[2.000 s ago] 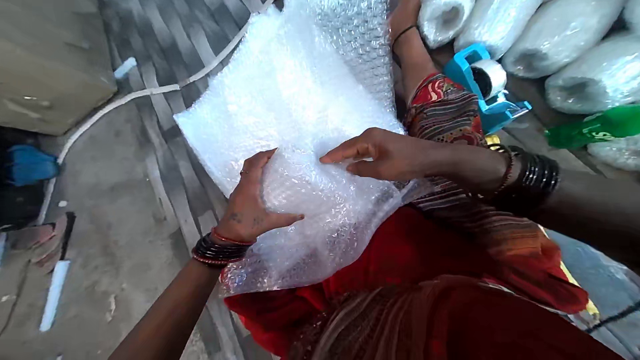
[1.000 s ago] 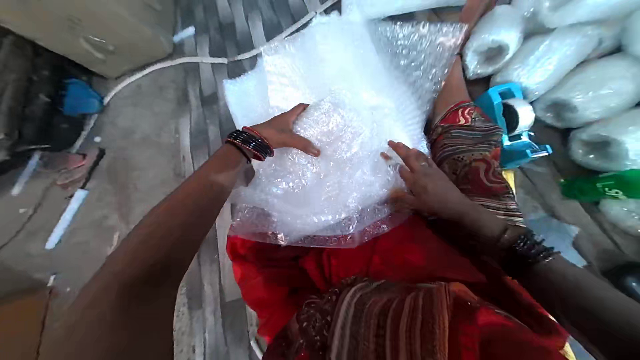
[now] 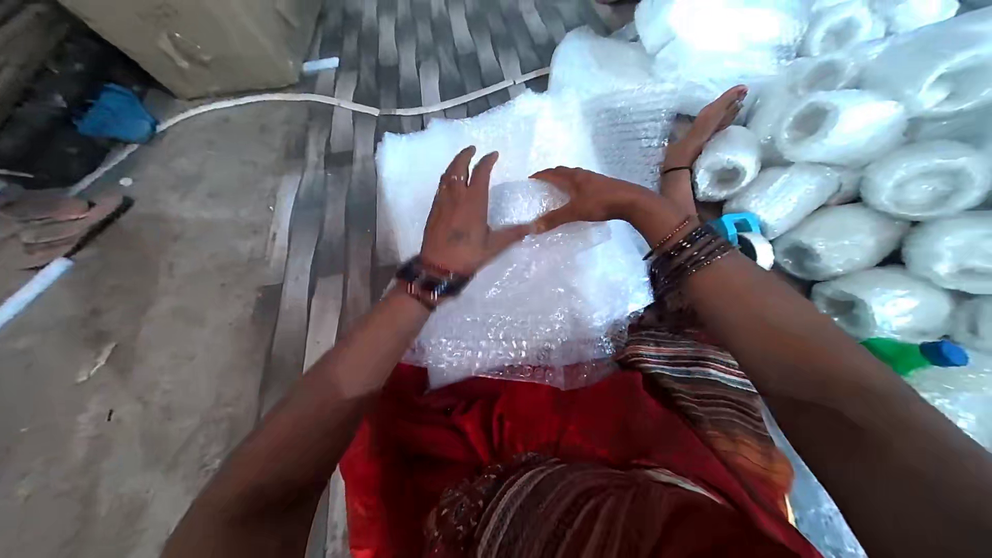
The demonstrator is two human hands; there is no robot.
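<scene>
Sheets of bubble wrap (image 3: 535,302) lie over my lap and the striped mat in front of me. My left hand (image 3: 465,221) rests on the wrap with its fingers extended and thumb pointing right. Opposite it, my right hand (image 3: 585,198) is curved, its thumb close to the left thumb. Between both hands is a raised, shiny part of the wrap (image 3: 527,201); whether something lies beneath it cannot be told. Neither hand is closed around anything. Bangles are on both wrists.
Several wrapped rolls (image 3: 845,240) are piled at the right, by a blue tape dispenser (image 3: 740,227) and a green bottle with a blue cap (image 3: 899,355). My bare foot (image 3: 717,116) is beside them. A pale cable (image 3: 434,108) crosses the mat (image 3: 360,178). A large box (image 3: 225,46) stands upper left.
One second ago my hands were farther apart on the bubble wrap; now the thumbs are close together around its raised part. The view has shifted.
</scene>
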